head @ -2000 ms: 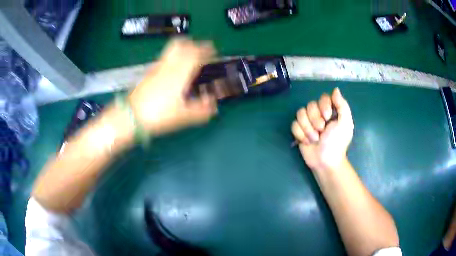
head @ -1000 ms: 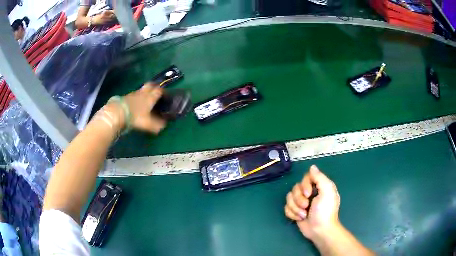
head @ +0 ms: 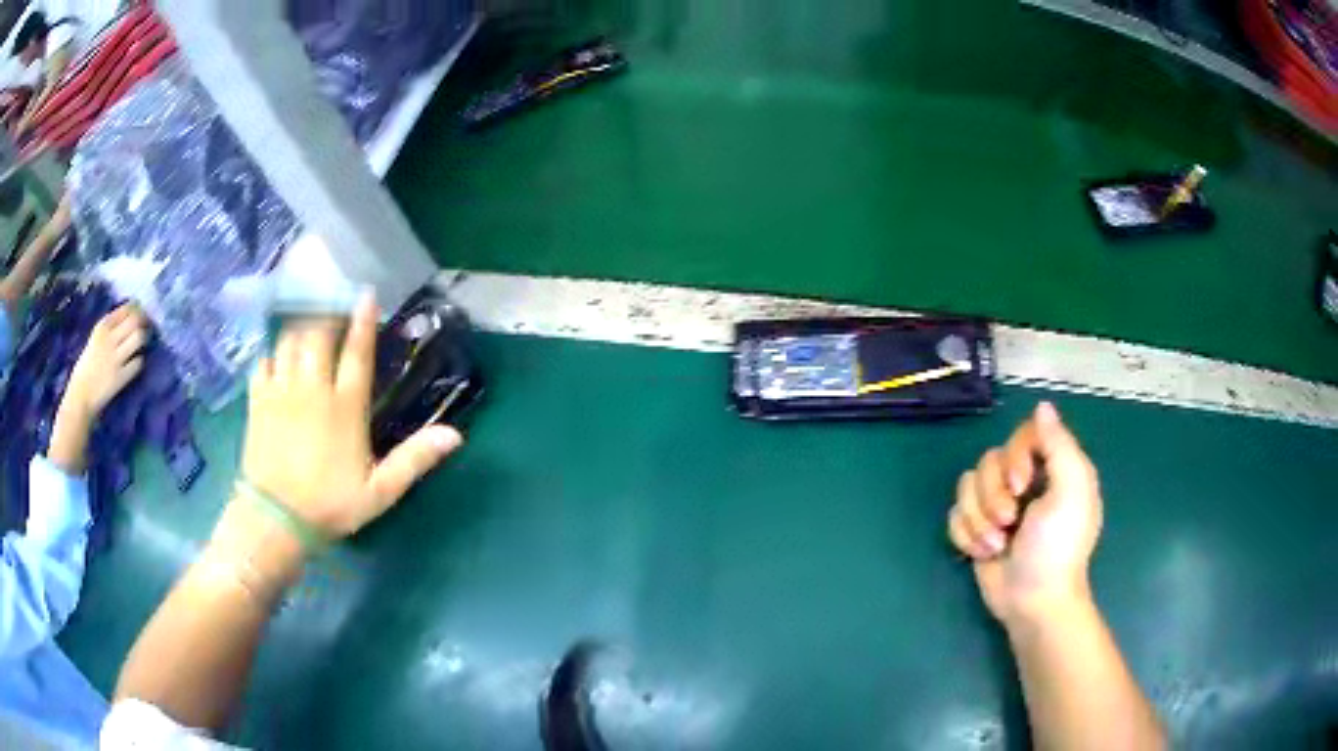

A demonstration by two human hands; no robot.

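Observation:
My left hand [head: 316,418] is over the bench at left, fingers and thumb apart, beside an opened black phone [head: 426,367] that it partly covers. Whether it touches this phone is unclear. My right hand [head: 1035,521] is a fist at right around a small dark tool [head: 1039,477], mostly hidden in the fingers. Between the hands, an opened black phone unit [head: 866,370] lies along the rail, with its patterned board at left, a yellow strip and a round silver disc at right.
The whitish rail [head: 616,311] divides the bench from the green belt [head: 822,162]. Phones lie on the belt at upper left [head: 546,82] and right [head: 1152,203]. A grey post [head: 294,132], plastic bags [head: 184,220] and another person's hand [head: 106,360] are at left.
My left hand has come back from over the belt to the left bench; the blurred dark object it carried is no longer seen in it. The view has shifted. My right hand remains a fist.

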